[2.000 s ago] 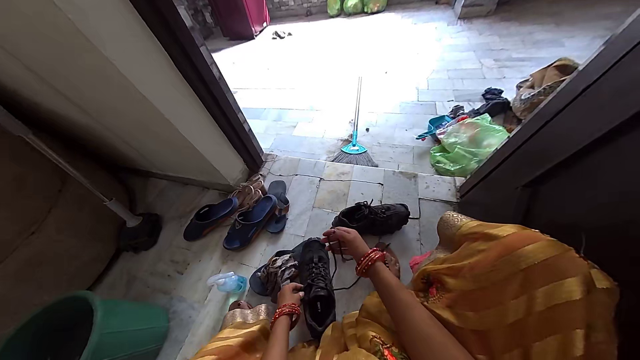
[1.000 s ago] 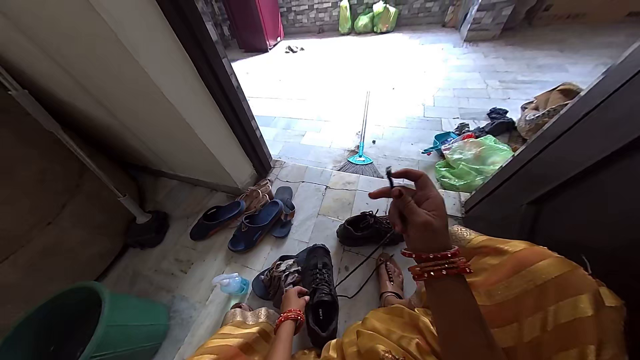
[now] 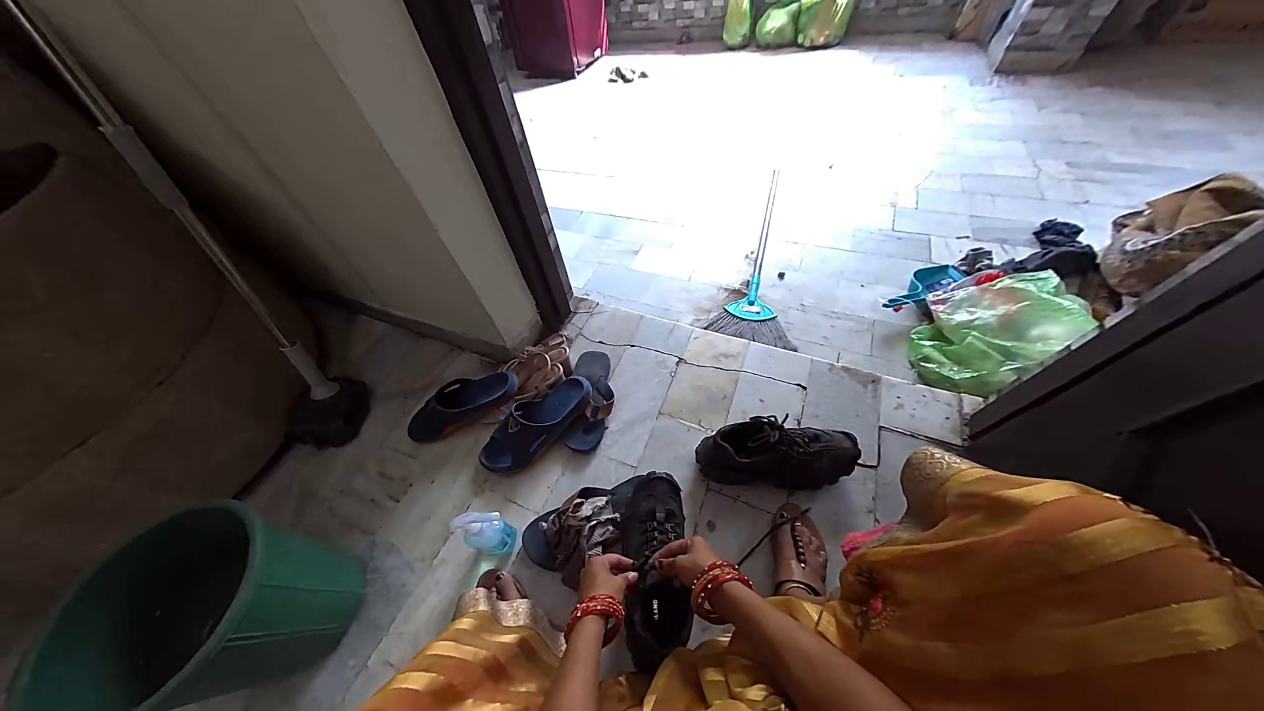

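Observation:
A black lace-up shoe (image 3: 660, 602) lies between my feet, its opening toward me. My left hand (image 3: 609, 576) pinches near the lacing on the shoe's left side. From the right, my right hand (image 3: 688, 561) has its fingertips closed at the laces, and a loose dark lace trails to the right beside my sandalled foot (image 3: 798, 548). The exact grip of the fingertips is too small to make out. Another black shoe (image 3: 778, 454) rests on its own farther forward. Against the near shoe's left side lies a crumpled patterned cloth (image 3: 585, 528), over a dark slipper.
Blue clogs (image 3: 536, 425) and other sandals stand by the door frame. A pump bottle of blue liquid (image 3: 486, 533) and a green bucket (image 3: 301, 583) are at left. Beyond the threshold lie a broom (image 3: 752, 311) and a green plastic bag (image 3: 1007, 331). A long-handled brush (image 3: 331, 405) leans left.
My right hand, raised with a lace a second ago, has come down to the near shoe. My left hand remains beside that shoe.

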